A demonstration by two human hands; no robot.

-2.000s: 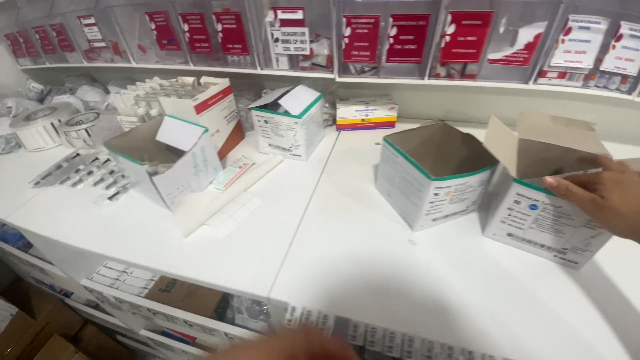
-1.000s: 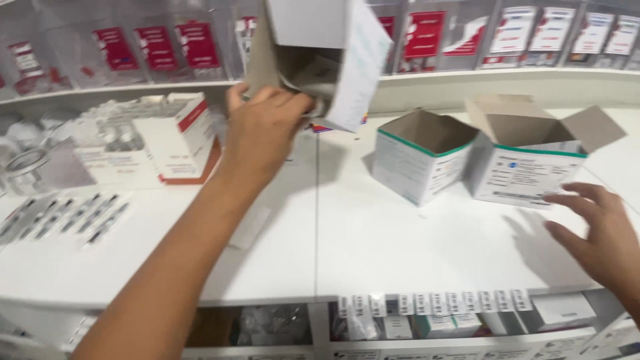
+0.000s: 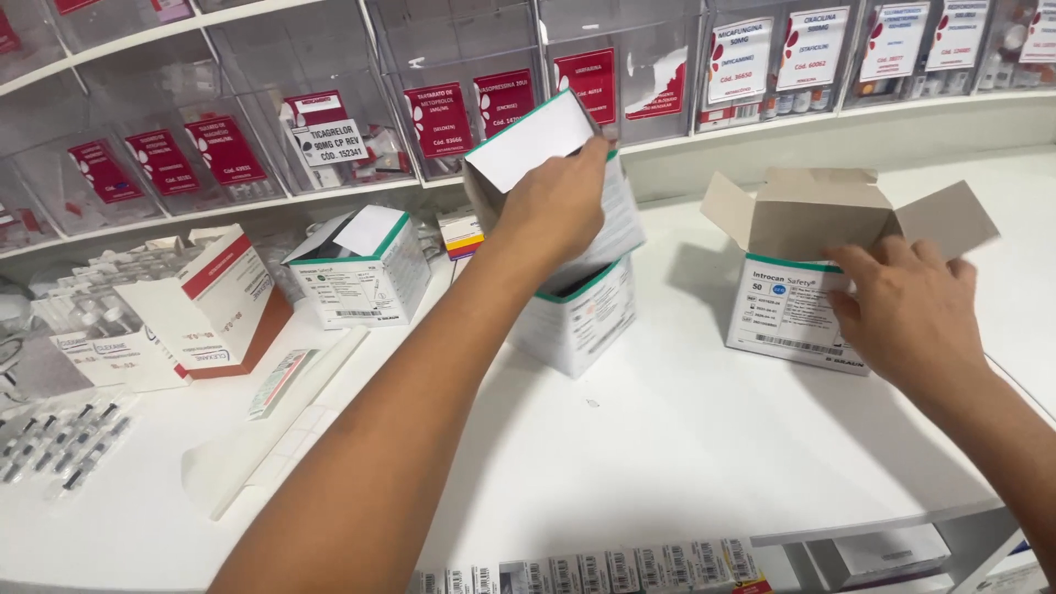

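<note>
My left hand (image 3: 557, 198) grips the upper edge of a white carton with a green rim (image 3: 606, 214), tilted above another white green-rimmed carton (image 3: 577, 322) that stands on the white counter (image 3: 660, 462). Whether the two cartons touch is not clear. At the right, my right hand (image 3: 903, 305) is at the front rim of an Introcan Safety carton (image 3: 784, 309), its flaps raised; the fingertips reach over the rim and the thumb lies by the front face. Another Introcan Safety carton (image 3: 355, 285) stands farther left with a flap folded over its top.
Clexane cartons (image 3: 219, 305) with packed syringes stand at the left, near several blister-packed syringes (image 3: 70, 437). A rolled paper sheet (image 3: 289, 429) and a small flat packet (image 3: 280, 384) lie closer in. Clear labelled bins (image 3: 330, 140) line the back; a small striped box (image 3: 460, 233) stands beneath.
My left hand has brought the carton from the left to above the middle carton. My right hand, open in the air one second ago, is now on the rim of the right carton.
</note>
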